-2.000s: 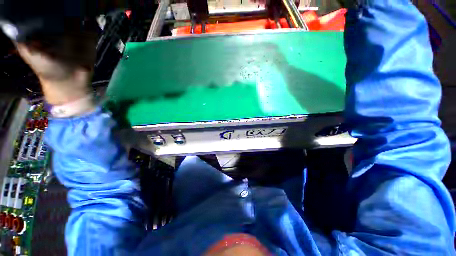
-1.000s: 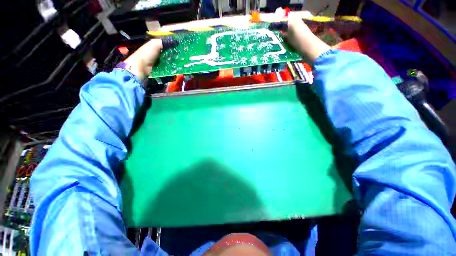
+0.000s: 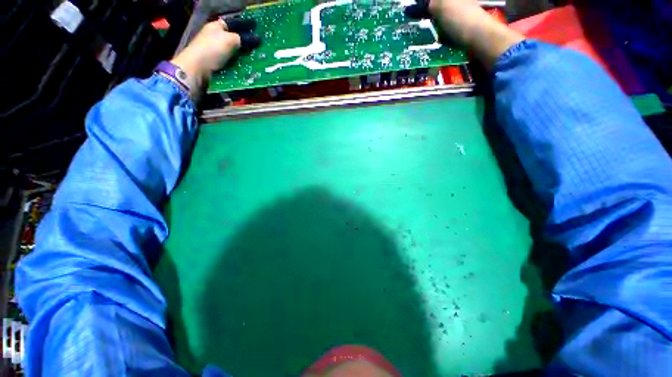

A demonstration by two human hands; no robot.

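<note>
A large green printed circuit board (image 3: 346, 44) lies or is held solder side up beyond the mat, with thick white tracks and small joints. Its upper edge is cut off by the picture's edge. My left hand (image 3: 214, 50) grips its left edge, with black finger cots on the fingertips and a purple band on the wrist. My right hand (image 3: 458, 22) is at its right edge, partly cut off at the top, with a black cot on the board. Dark parts show under the board's near edge. Whether it rests on the frame cannot be told.
The green mat (image 3: 331, 162) lies in front of me with my shadow on it. A metal frame edge (image 3: 339, 103) runs along its far side. An orange-red sheet (image 3: 564, 40) is at upper right, black racks (image 3: 44, 81) at left, and another board at far left.
The view has moved closer over the mat. The board and both hands sit nearer the picture's top, and the yellow-black striped edge above the board no longer shows clearly.
</note>
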